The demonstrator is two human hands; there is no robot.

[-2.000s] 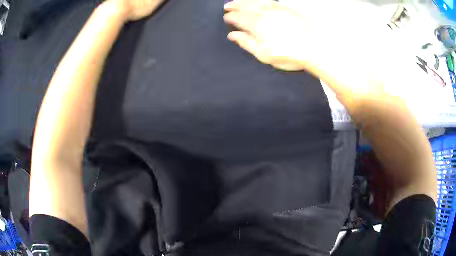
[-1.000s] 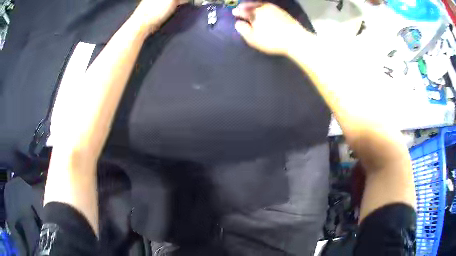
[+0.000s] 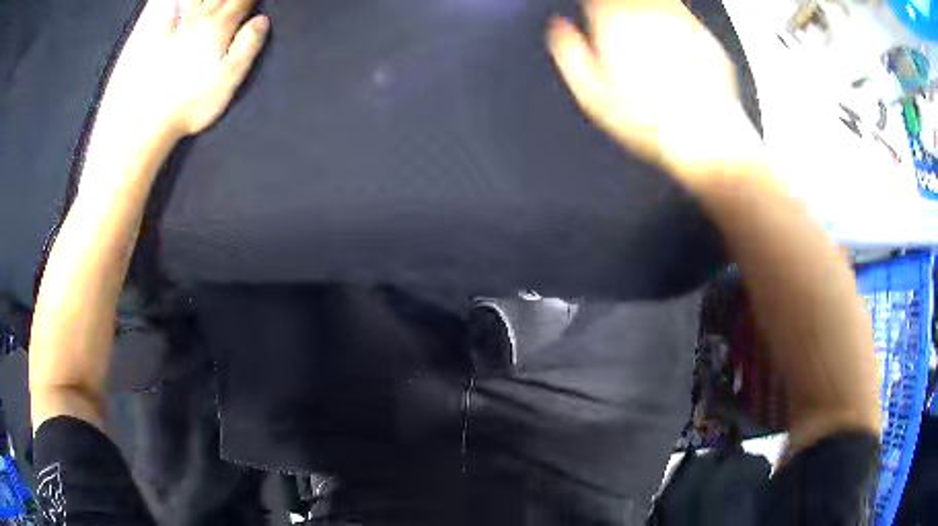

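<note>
A large black garment panel (image 3: 432, 175) covers the table in front of me and hangs over its front edge toward my lap. My left hand (image 3: 190, 67) lies on the panel at the upper left, thumb apart from the fingers. My right hand (image 3: 658, 77) lies on it at the upper right, overexposed, thumb apart; its fingertips are cut off by the top edge. Both hands seem to rest flat on the cloth. The needle area is out of the picture; only a faint glow shows at top centre.
Small tools (image 3: 869, 128) lie on the white table (image 3: 823, 200) at the right. A blue plastic basket (image 3: 895, 339) stands below the table's right side. Dark cloth (image 3: 46, 134) lies at the far left. Another blue lattice object (image 3: 12, 488) shows at the lower left corner.
My hands have moved apart from near the top centre, the left one outward to the left, the right one to the right. The panel lies more widely spread, and the view has shifted.
</note>
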